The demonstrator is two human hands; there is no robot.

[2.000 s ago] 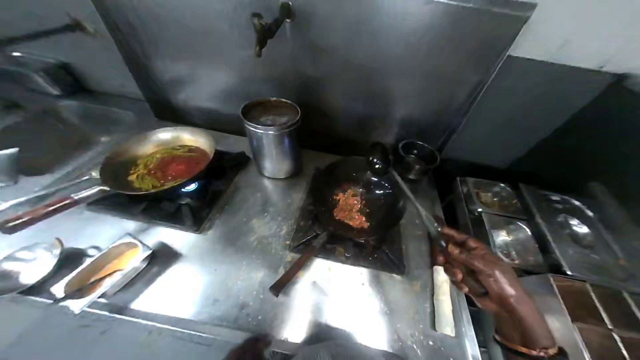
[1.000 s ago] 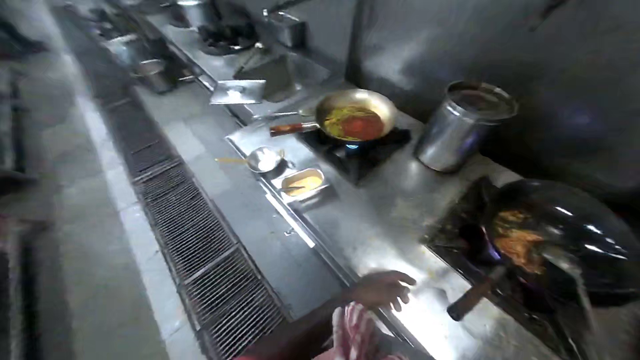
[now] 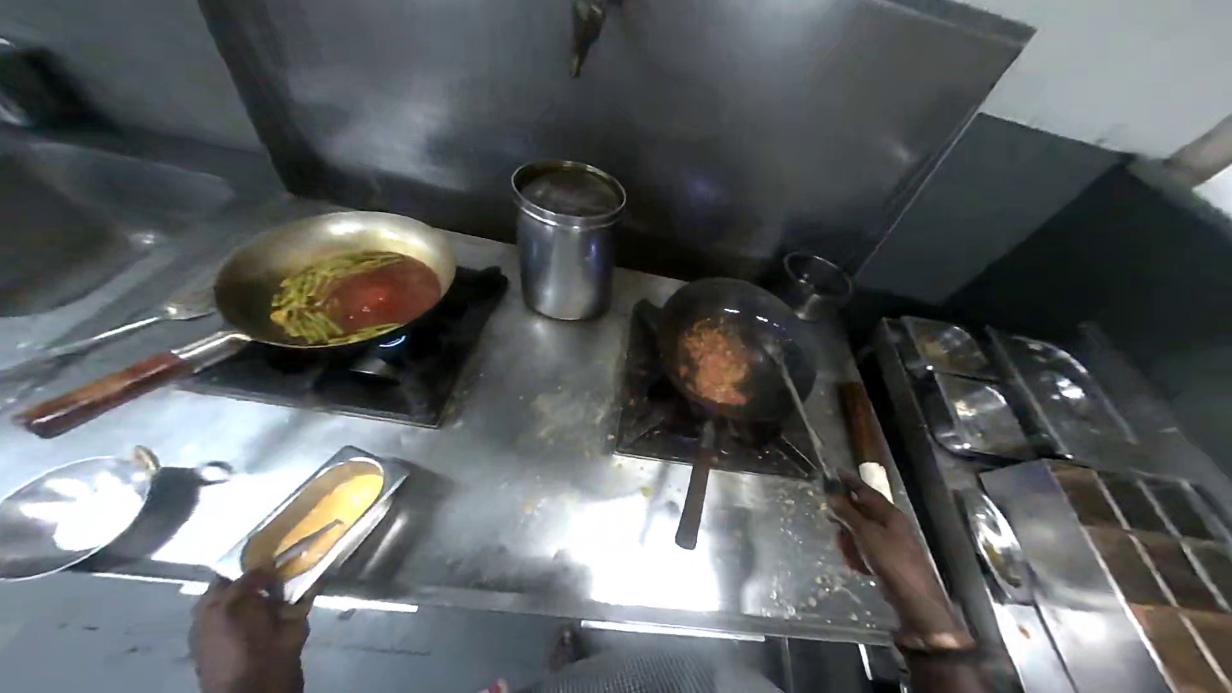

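Observation:
My left hand [image 3: 250,626] grips the near end of a rectangular steel container [image 3: 371,515] of yellow-orange sauce, with a spoon lying in it. At the right, my right hand [image 3: 871,525] holds the handle of a long metal ladle or spatula [image 3: 801,409], whose head rests inside a dark wok [image 3: 784,332]. Reddish-orange chopped food [image 3: 714,364] lies in the wok, which sits on the right burner. A wide pan [image 3: 245,279] with a wooden handle stands on the left burner, holding green strips [image 3: 308,298] and red sauce [image 3: 385,292].
Between the burners, towards the back, stands a tall steel canister [image 3: 568,260]. A round steel bowl [image 3: 72,515] is at the front left. A small metal pot [image 3: 816,284] sits behind the wok. Steel trays [image 3: 982,414] and a compartment box [image 3: 1049,539] line the right side.
My left hand, apart from the sauce container one second ago, is now on its near end. My right hand is back in view with the long utensil. The view has swung back right.

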